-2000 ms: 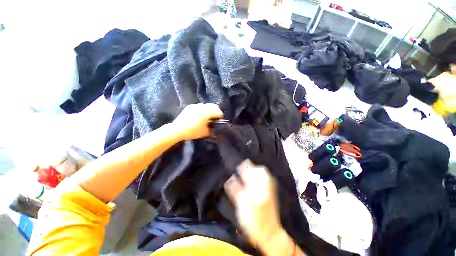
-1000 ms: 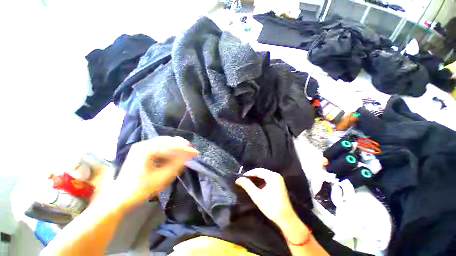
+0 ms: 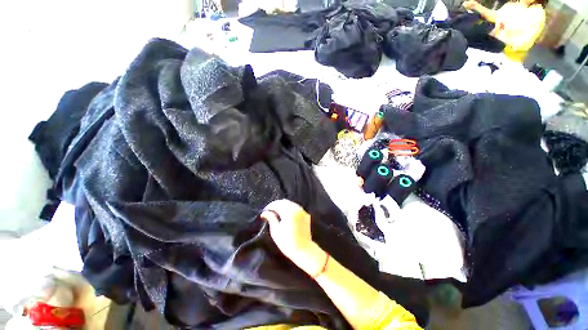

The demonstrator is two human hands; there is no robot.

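Note:
The dark grey flecked coat point(image 3: 148, 129) lies heaped at the left and centre. Its smooth black lining point(image 3: 251, 283) shows below it, near my lap. My right hand point(image 3: 290, 229) pinches a folded edge of the coat at the centre; a red string is round the wrist. No needle or thread can be made out at the fingertips. My left hand is not in view.
Three black thread cones point(image 3: 383, 171), orange-red scissors handles point(image 3: 403, 147) and a white plastic bag point(image 3: 425, 248) lie right of the coat. A black garment point(image 3: 490, 174) lies further right. A purple stool point(image 3: 538, 306) is at lower right. A person point(image 3: 519, 26) is at the far right.
My left hand has gone out of view. My right hand, blurred and then pinching lower down, now holds the coat edge. The view has swung to the right.

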